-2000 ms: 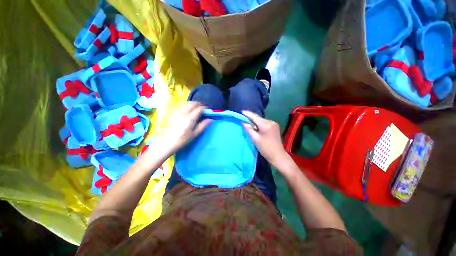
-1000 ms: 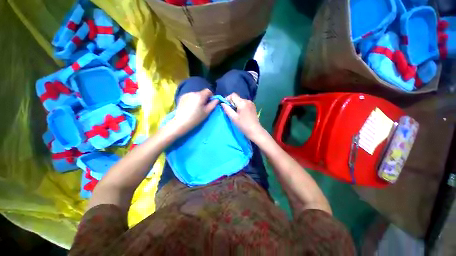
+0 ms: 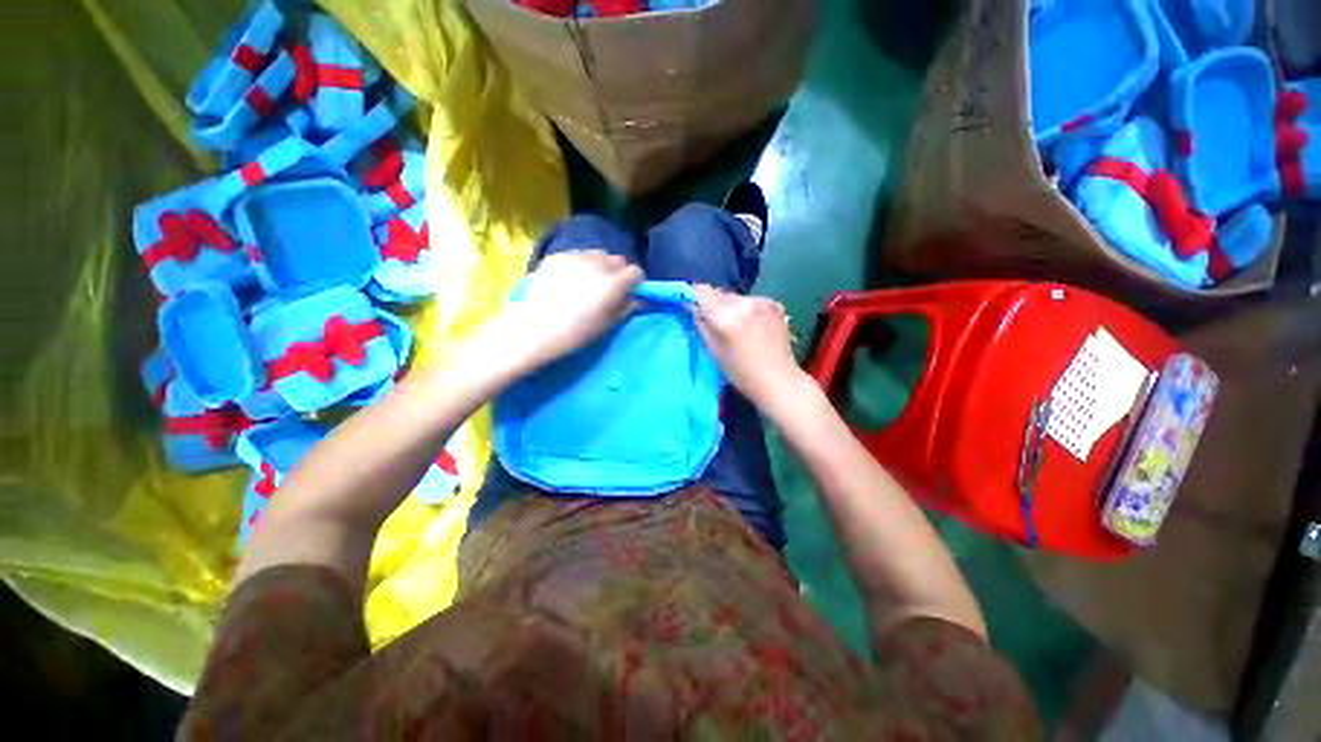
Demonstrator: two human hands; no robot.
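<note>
A light-blue plush gift-box piece (image 3: pixel 609 413) lies on my jeans-covered lap with its tray side up and its raised rim all around. My left hand (image 3: pixel 583 300) grips the far rim left of its middle. My right hand (image 3: pixel 745 336) grips the far rim near the right corner. A short stretch of rim shows between the two hands. No needle or thread can be made out at my fingertips. The underside of the piece is hidden.
A yellow woven sack (image 3: pixel 500 189) at left holds many blue pieces (image 3: pixel 322 355) with red bows. Cartons stand ahead (image 3: pixel 652 87) and at far right (image 3: pixel 956 160). A red stool (image 3: pixel 963 392) at right bears a printed case (image 3: pixel 1162 449), a paper sheet (image 3: pixel 1097 394) and a slim dark tool (image 3: pixel 1032 447).
The piece's far rim, pinched up between my hands a second ago, now lies straighter. My hands are slightly farther apart. The whole view has shifted a little.
</note>
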